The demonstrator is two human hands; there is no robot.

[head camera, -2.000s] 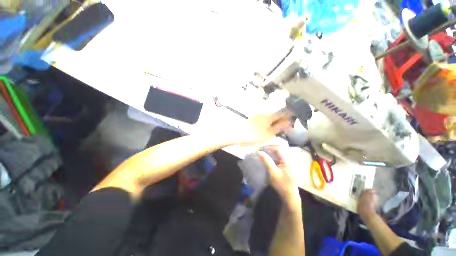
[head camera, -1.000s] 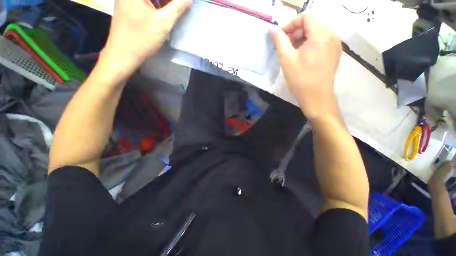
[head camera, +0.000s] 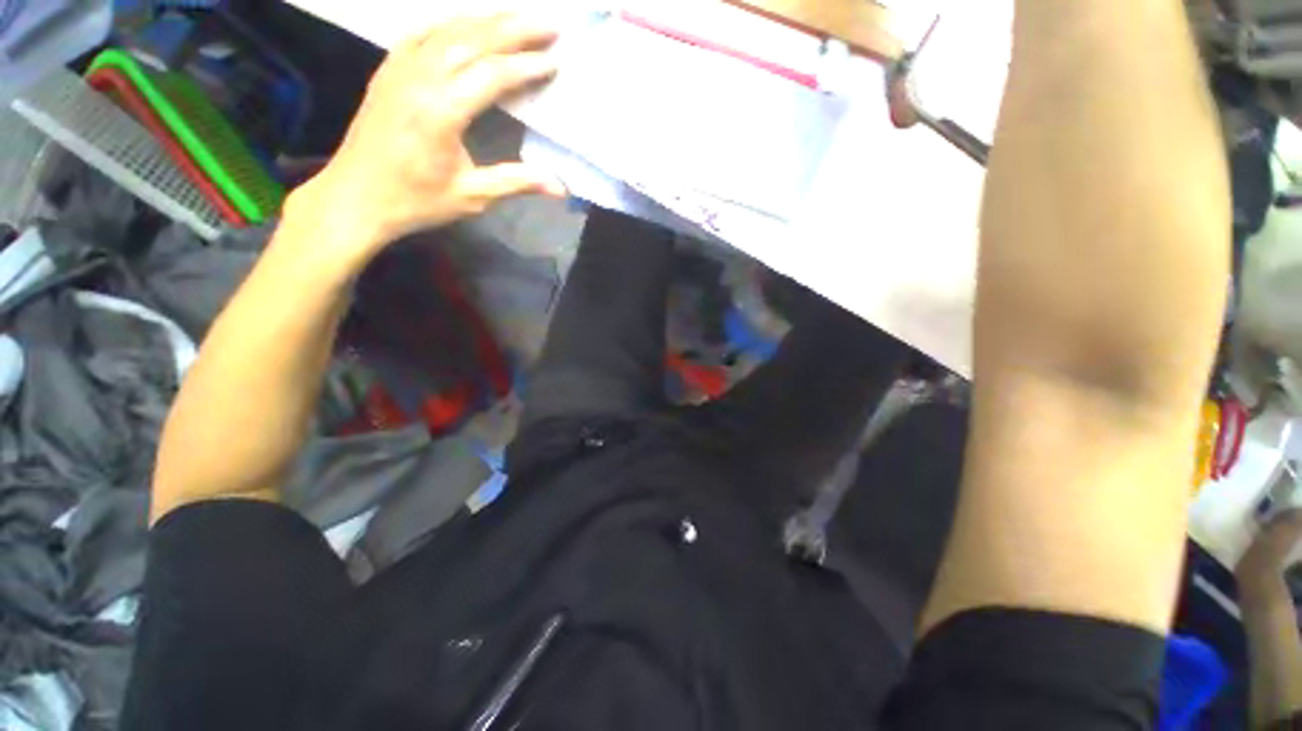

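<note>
The clear template [head camera: 693,122] lies on the white table near its front edge, with a pink line along its back side and handwritten marks at its front. A pale, whitish piece shows within its outline. My left hand [head camera: 464,122] is at the template's left end, with fingers spread and thumb apart near the front left corner. Whether it presses on the plate is unclear. My right forearm crosses the right side of the view, and my right hand is cut off by the top edge.
A brown strip [head camera: 828,20] and a thin dark metal tool [head camera: 950,133] lie behind and right of the template. Scissors [head camera: 1225,440] are partly hidden by my right forearm. Another person's hand [head camera: 1271,550] is at far right. Green, red and white baskets [head camera: 186,136] stand at left, above grey fabric heaps.
Both hands held the template's ends. Now the template lies at the table's front edge, my left hand has opened at its left end, and my right arm has reached forward out of view.
</note>
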